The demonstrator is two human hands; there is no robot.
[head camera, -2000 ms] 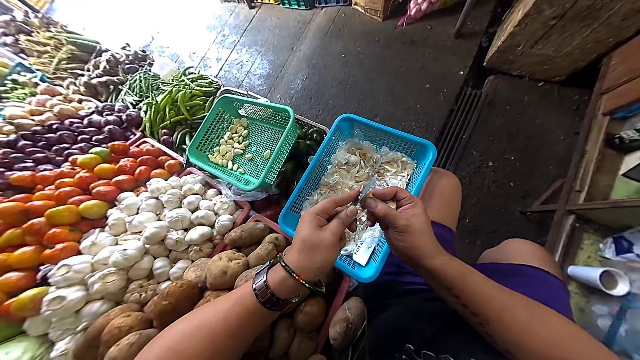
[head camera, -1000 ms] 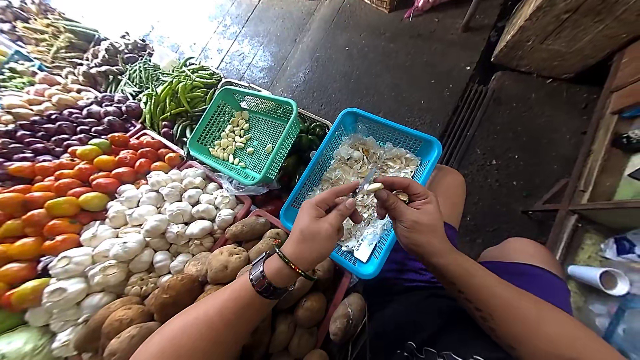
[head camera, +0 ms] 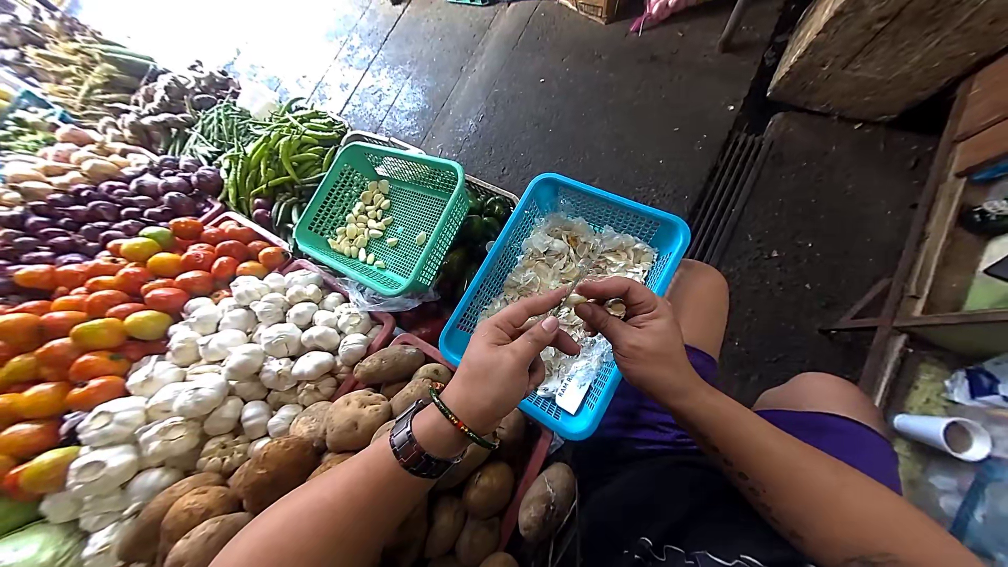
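Over a blue plastic basket [head camera: 468, 315] of garlic skins [head camera: 555, 252], my two hands meet at the fingertips. My right hand [head camera: 642, 335] pinches a pale garlic clove [head camera: 578, 299] between thumb and forefinger, and another small piece shows among its curled fingers. My left hand [head camera: 520, 350], with a dark watch and a beaded bracelet at the wrist, reaches up to the same clove. Something thin shows at its fingertips, too small to make out. Left of the blue basket, peeled garlic cloves [head camera: 368, 220] lie in a green plastic basket [head camera: 453, 206].
Whole garlic bulbs [head camera: 244, 361], potatoes [head camera: 358, 421], tomatoes [head camera: 98, 366] and red onions [head camera: 146, 189] fill the stall at left, with green chili peppers [head camera: 287, 157] behind. A wooden block [head camera: 882, 55] stands back right. A white roll [head camera: 945, 437] lies far right.
Both hands stay over the blue basket while the fingers shift. One second ago, a pale clove and a thin blade showed more plainly between them; the clove now sits closer within the fingertips.
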